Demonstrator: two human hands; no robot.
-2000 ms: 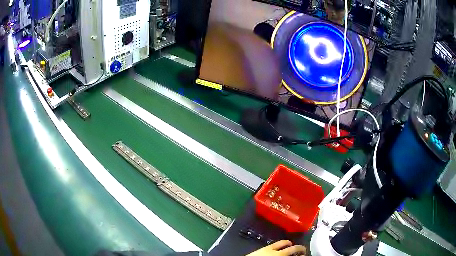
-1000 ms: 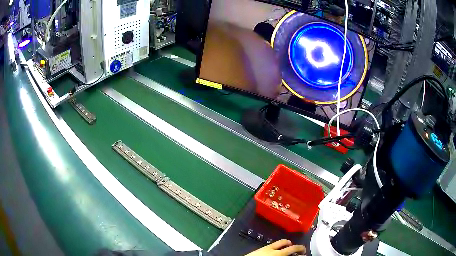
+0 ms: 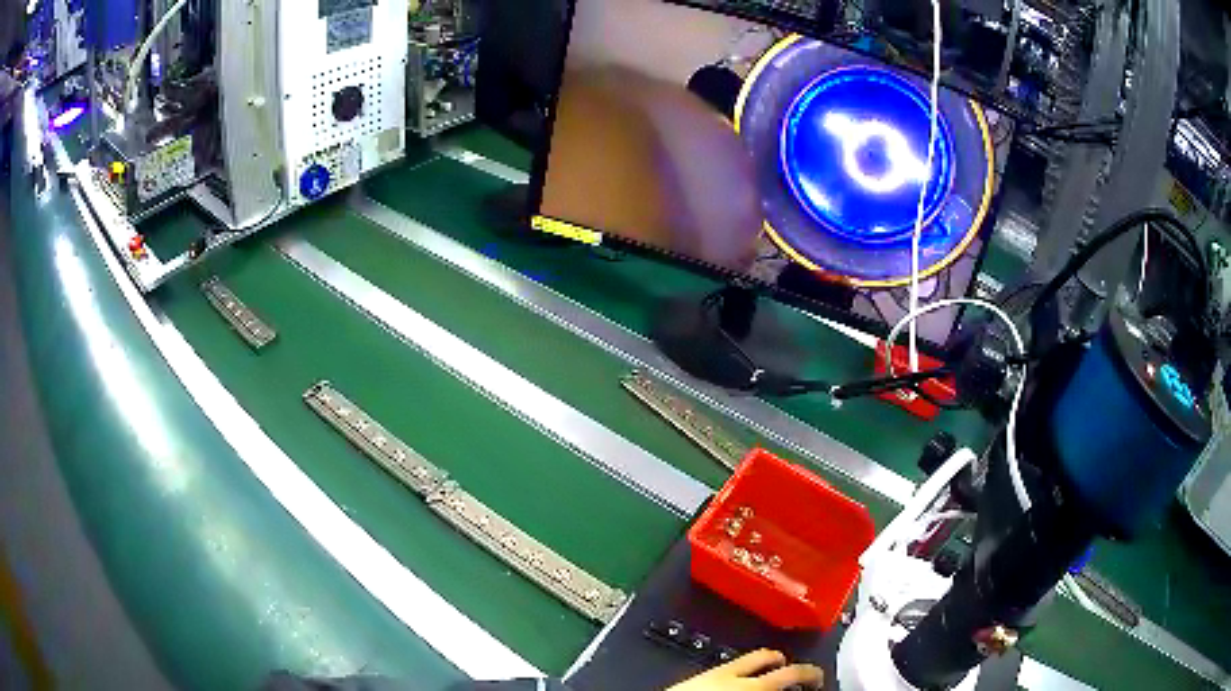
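Note:
My left hand (image 3: pixel 749 671) is at the bottom edge, mostly cut off, fingers pointing right on the black pad (image 3: pixel 635 637). It lies beside the dark slotted bar (image 3: pixel 689 640) and left of the microscope's white ring light (image 3: pixel 875 655); whether it grips anything is hidden. My right hand is out of the picture. The black microscope tube (image 3: pixel 965 594) has a blue top. The monitor (image 3: pixel 648 142) shows a blue disc with a yellow ring and a blurred skin-coloured shape beside it. The red bin (image 3: pixel 810 533) holds several small round components (image 3: pixel 751 556).
Two fixture strips lie end to end on the green belt (image 3: pixel 378 439), (image 3: pixel 527 551). A shorter strip (image 3: pixel 239 313) lies by the white machine (image 3: pixel 338 101). Another strip (image 3: pixel 682 416) lies behind the bin. Metal rails (image 3: pixel 500 385) cross the belt. Cables loop by the microscope.
The strip by the white machine has moved out towards the lower right. A strip has come into view behind the red bin. The bright glare on the monitor's disc has shifted; my left hand barely moved.

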